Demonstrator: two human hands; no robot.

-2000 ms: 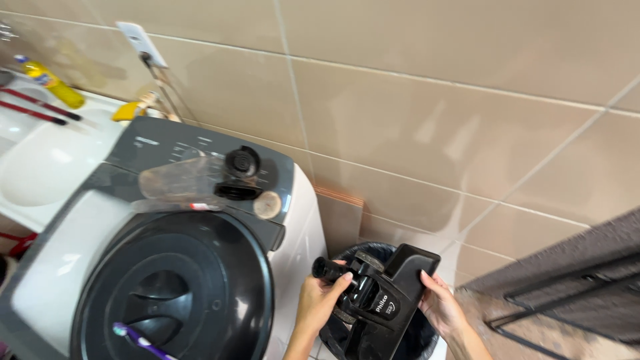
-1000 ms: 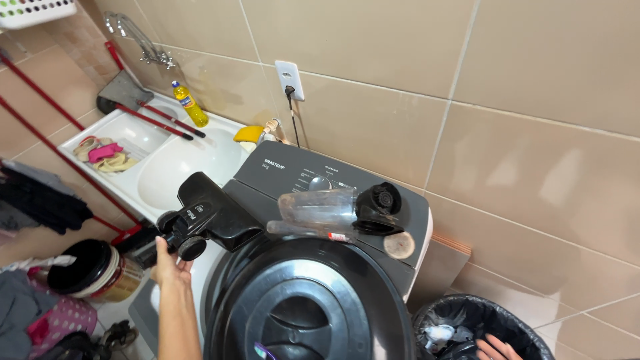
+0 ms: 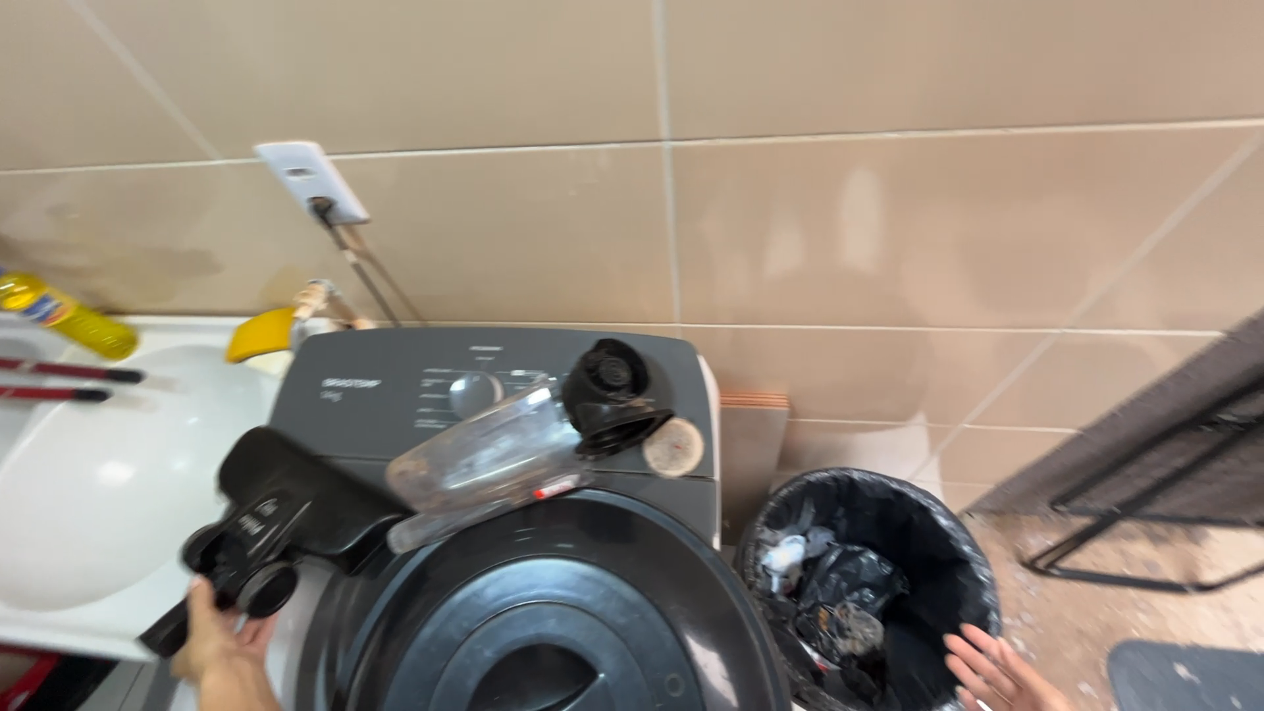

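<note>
My left hand (image 3: 225, 642) grips a black vacuum cleaner floor head (image 3: 296, 504) by its neck, at the left edge of the washing machine (image 3: 395, 395). Bare and spread, my right hand (image 3: 997, 671) is at the right rim of a trash bin (image 3: 973, 553) lined with a black bag. A clear plastic dust canister (image 3: 484, 444) lies on the machine, with a black cup-shaped part (image 3: 607, 385) at its right end. Beside that part is a round, dusty filter (image 3: 673, 447). A large round black lid (image 3: 533, 602) covers the machine's front part.
To the left is a white sink (image 3: 89, 494) with red handles (image 3: 59, 380) across it and a yellow bottle (image 3: 69, 316). A plug sits in the wall outlet (image 3: 311, 183). At the right, a black metal frame (image 3: 1116, 533) stands by a grey surface.
Two seconds ago both hands held the floor head over the bin; my right hand has let go. My left hand has carried it leftward to the washing machine's side. The view has shifted.
</note>
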